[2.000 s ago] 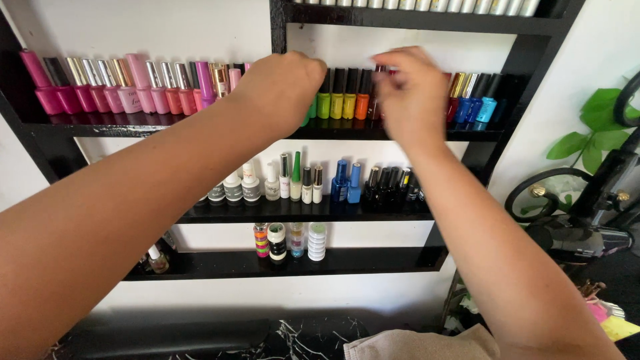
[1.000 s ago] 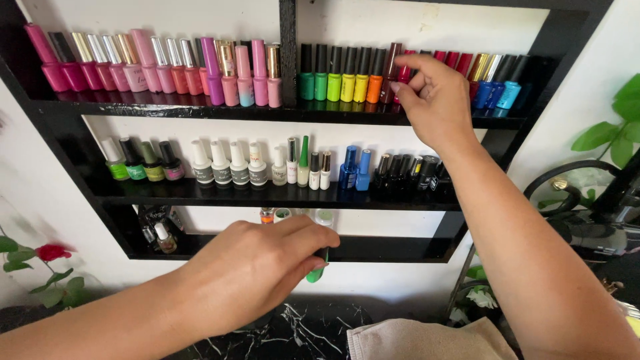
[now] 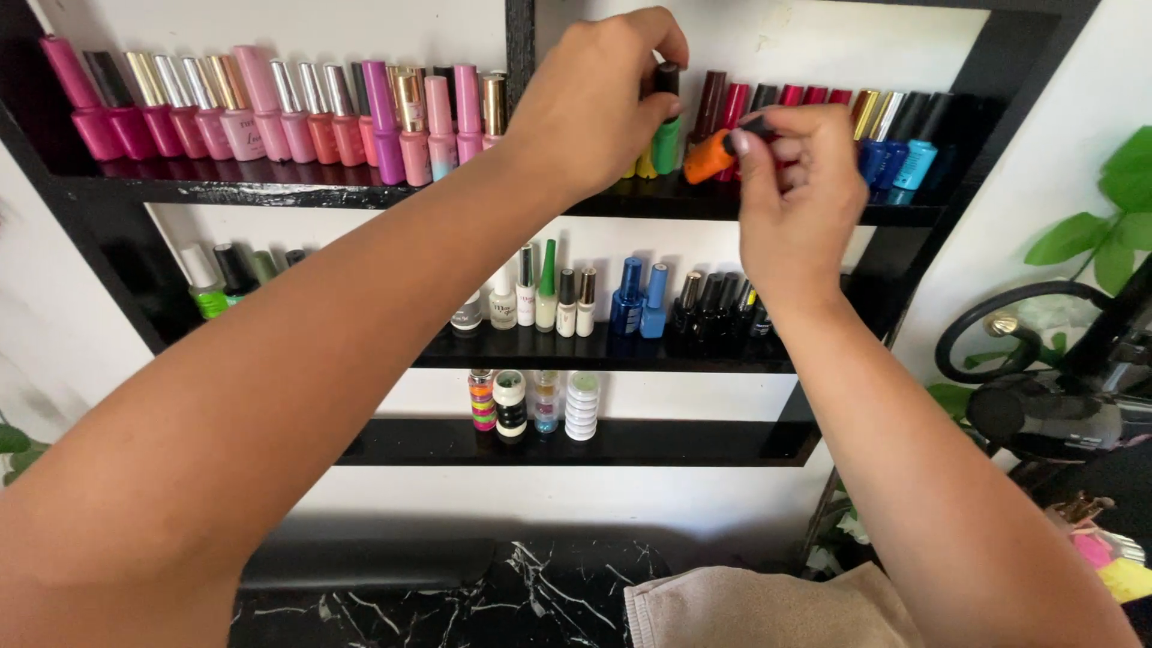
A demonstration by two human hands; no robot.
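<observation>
My left hand (image 3: 612,103) grips a green nail polish bottle (image 3: 667,144) by its black cap, at the upper right shelf compartment. Just right of it, my right hand (image 3: 801,180) holds an orange nail polish bottle (image 3: 709,158) by its dark cap, tilted, with its base toward the left. Parts of yellow bottles (image 3: 646,166) show below my left hand. Behind my right hand stand dark red and red bottles (image 3: 733,108), with blue bottles (image 3: 916,166) farther right. My left hand hides the left part of this compartment.
Pink, coral and purple bottles (image 3: 243,133) line the upper left compartment. The black shelf (image 3: 720,351) below bears white, blue and black bottles (image 3: 627,297). Stacked small jars (image 3: 582,407) stand on the lowest shelf. A beige towel (image 3: 765,612) lies on the black marbled surface (image 3: 540,603).
My left hand has risen from below the shelves, where it held a green bottle, to the upper right compartment. The orange bottle, standing in the row a second ago, is now in my right hand.
</observation>
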